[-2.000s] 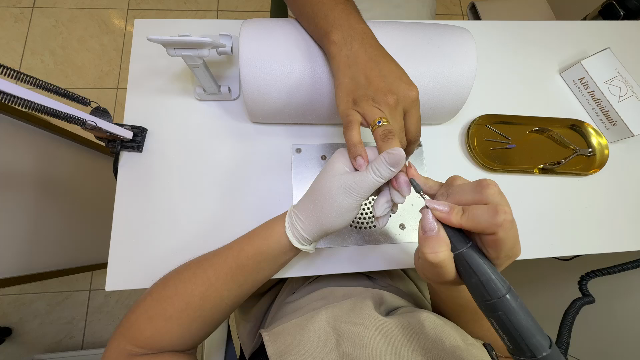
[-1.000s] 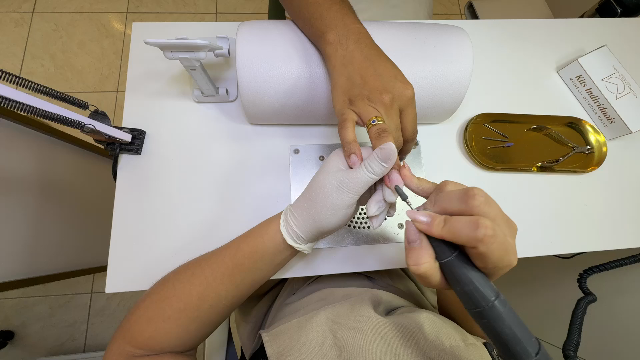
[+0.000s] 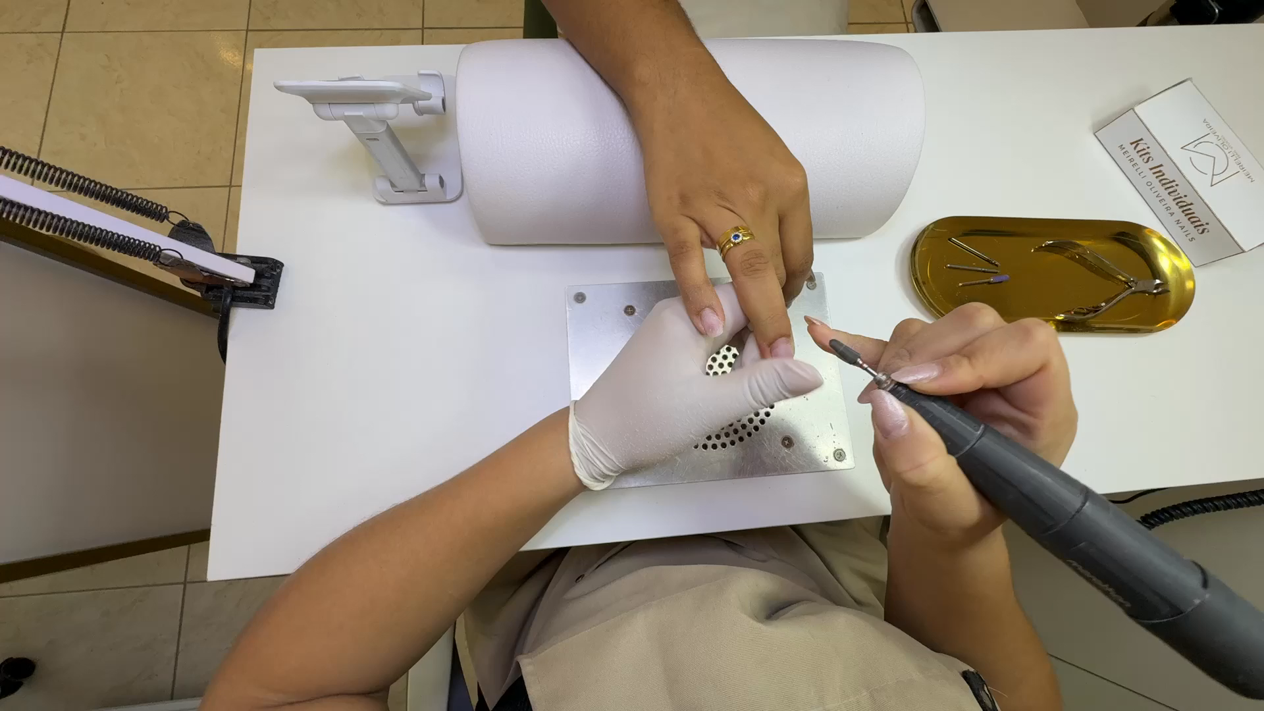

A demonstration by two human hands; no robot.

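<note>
My left hand point(image 3: 671, 385), in a pale latex-like glove, is under the fingers of another person's hand point(image 3: 726, 178). Its thumb is stretched out below that person's fingertips, and the glove touches the fingers; whether it grips them I cannot tell. The other person's hand wears a gold ring with a blue stone point(image 3: 735, 239). My bare right hand point(image 3: 973, 405) holds a dark grey electric nail drill handpiece point(image 3: 1057, 499). The drill's grey bit point(image 3: 851, 355) points up and left, apart from the nails. Beneath my left hand is a perforated metal dust-collector plate point(image 3: 810, 434).
A white padded armrest point(image 3: 829, 138) lies across the white table point(image 3: 395, 395), beside a white folding stand point(image 3: 390, 148). To the right are a gold tray point(image 3: 933, 276) with cuticle nippers point(image 3: 1116, 286) and several bits, and a printed box point(image 3: 1175, 168). A spring-arm lamp point(image 3: 128, 232) is clamped at the left edge.
The drill bit has moved right, away from the other person's fingers. My left thumb has come off the top of those fingers and now extends below their tips.
</note>
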